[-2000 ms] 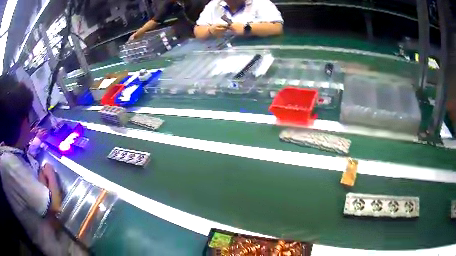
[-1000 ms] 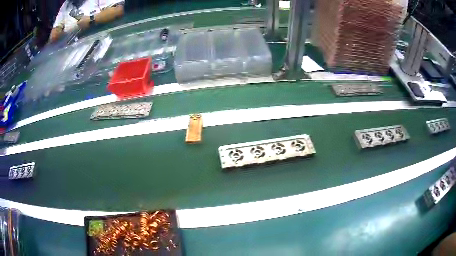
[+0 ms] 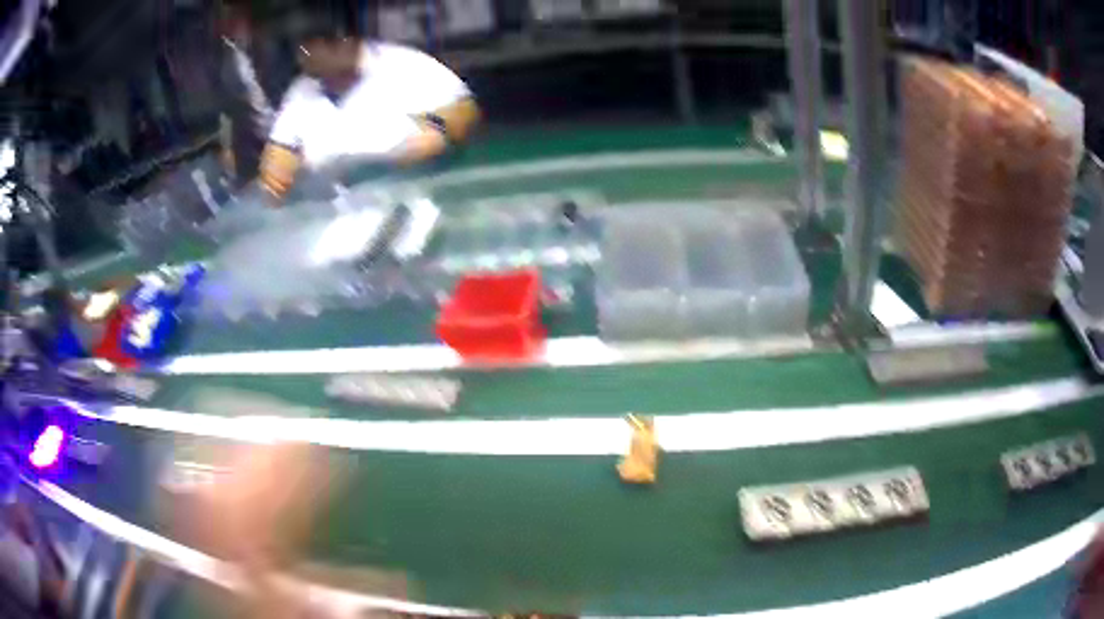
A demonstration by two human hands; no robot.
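Observation:
My left hand is a large blur at the lower left, reaching over the green belt near a small, pale plate that is partly hidden. I cannot tell its finger pose or whether it holds anything. My right hand shows only as a blurred sliver at the right edge. A silver plate with four round openings lies on the belt at the lower right. A second four-position plate lies beyond it to the right. Only a thin strip of the copper coils shows at the bottom edge.
A tan block lies mid-belt. Behind are a red bin, a divided translucent box, metal posts and a tall copper-coloured stack. Clear trays and blue bins stand at left. A person in white sits opposite. Purple light glows far left.
The view has turned left and up, so the plates, red bin and tan block sit further right and lower. My left hand has come into view. The coil tray has almost left the picture.

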